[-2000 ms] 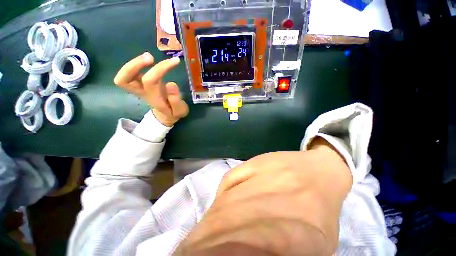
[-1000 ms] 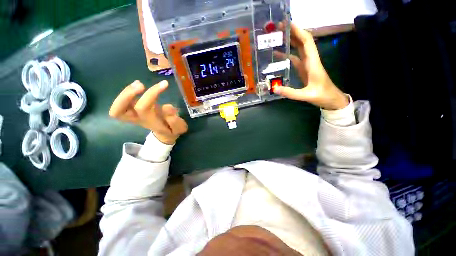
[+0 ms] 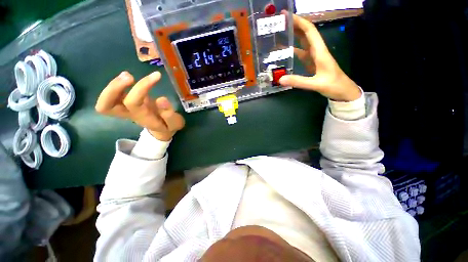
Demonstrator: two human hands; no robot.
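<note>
The clear test fixture (image 3: 205, 15) lies on the green mat. The display module (image 3: 209, 57) is lit with white-blue digits inside the orange-red locating frame (image 3: 245, 46). My right hand (image 3: 320, 66) is at the fixture's right side, its thumb on the red power switch (image 3: 278, 75) and its fingers along the side wall, partly hidden. The switch shows no bright glow. My left hand (image 3: 141, 105) is raised left of the fixture, empty, fingers apart, not touching it. The yellow fitting (image 3: 227, 105) with a white tip sticks out of the near edge.
Several white-grey coiled cables (image 3: 55, 97) lie at the left. A clipboard (image 3: 139, 30) is partly under the fixture, and white paper (image 3: 328, 5) lies behind it at right. A neighbour's grey sleeve (image 3: 15, 204) shows at lower left. Dark items stand at the right.
My right hand has come from in front of my body to the fixture's right side and switch. The switch has lost its glow. The view has shifted; my left hand stays raised.
</note>
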